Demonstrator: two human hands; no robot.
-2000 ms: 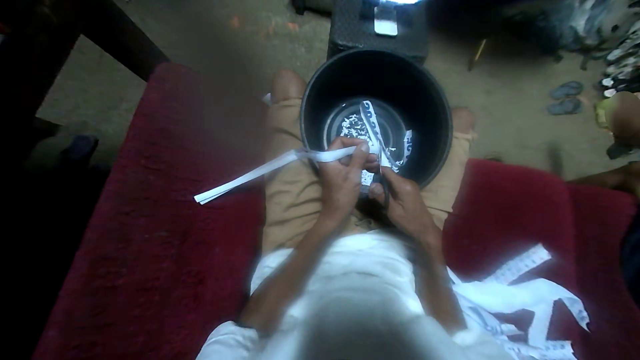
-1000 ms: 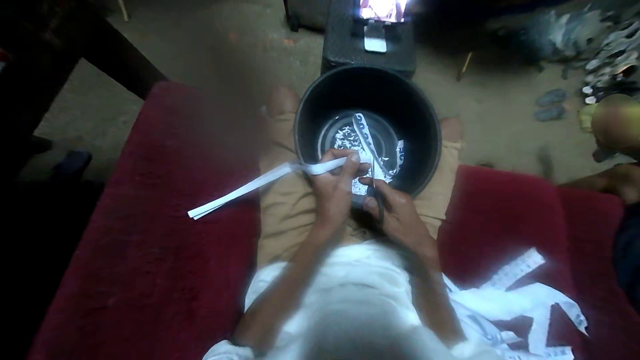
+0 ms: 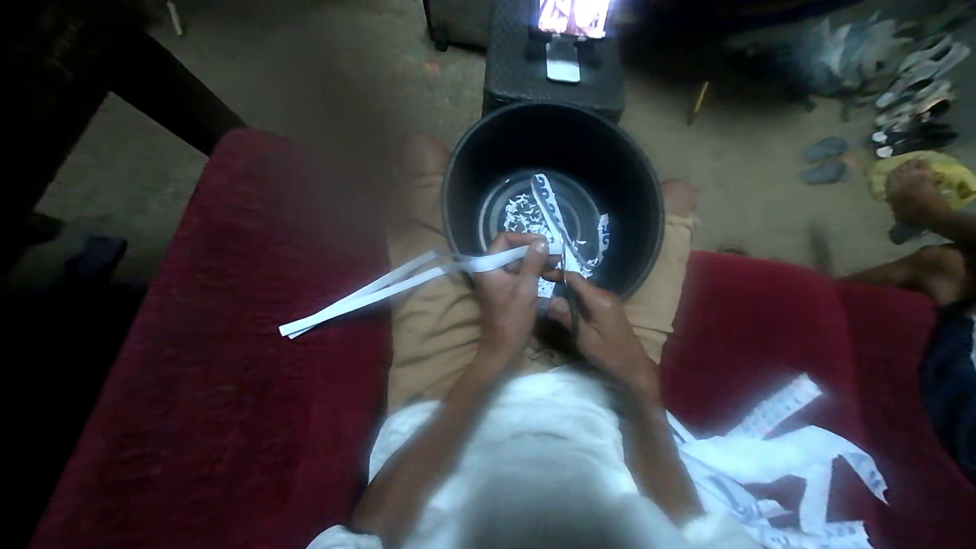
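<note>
My left hand (image 3: pixel 509 282) pinches long white strips (image 3: pixel 381 288) that look like paper, their far ends trailing left over my thigh and the red seat. A pair of scissors (image 3: pixel 573 305) is in my right hand (image 3: pixel 606 324), with the blades upright at the short end of the strips, just right of my left fingertips. Both hands are over the near rim of a black round tub (image 3: pixel 648 252) between my legs. Small white clippings (image 3: pixel 524 215) and a patterned white strip (image 3: pixel 547 200) lie inside it. Whether the blades touch the strips is hard to tell.
White cut pieces (image 3: pixel 793 457) lie on the red seat (image 3: pixel 762 328) at my right. Beyond the tub, a lit phone (image 3: pixel 572 17) stands on a black box (image 3: pixel 511 76). Slippers (image 3: pixel 825 171) are on the floor, and another person's arm or leg (image 3: pixel 907 267) shows at the right edge.
The trailing strips, close together before, now spread apart along their middle. Both hands stay over the tub's near side with the strips and scissors.
</note>
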